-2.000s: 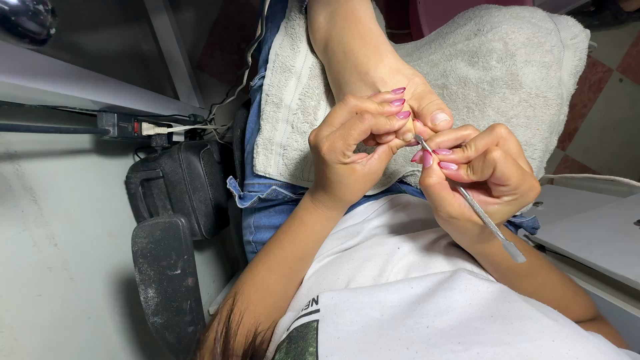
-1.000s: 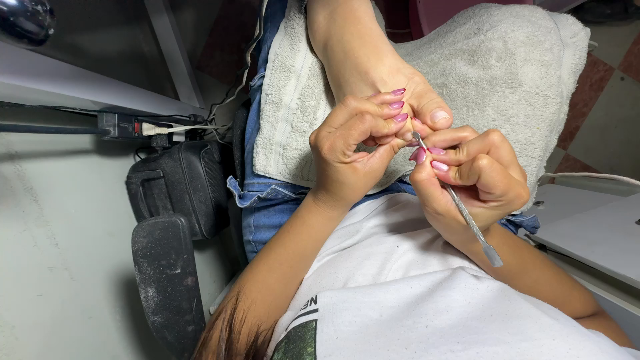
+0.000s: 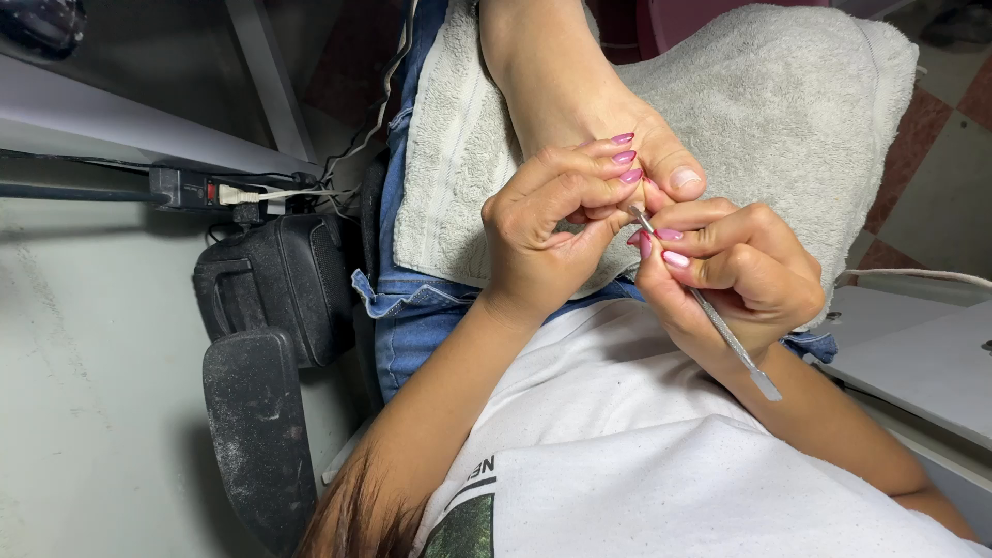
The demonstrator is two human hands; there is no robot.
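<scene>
Another person's bare foot lies on a grey terry towel over my lap. My left hand grips one of the smaller toes, with its fingers over the front of the foot beside the big toe. In my right hand is a metal cuticle pusher, pinched between thumb and fingers. Its upper tip is at the held toe's nail; the flat spade end points down toward my right forearm. My fingers partly hide the held toe, and the other small toes are hidden.
A black armrest and a black speaker-like case stand at the left. Above them are a power strip with plugged cords and a white table frame. White drawer furniture is at the right, with a cord above it.
The pusher's spade end has shifted slightly as my right hand changed its angle. My left hand keeps its hold on the toe, and the foot stays in place.
</scene>
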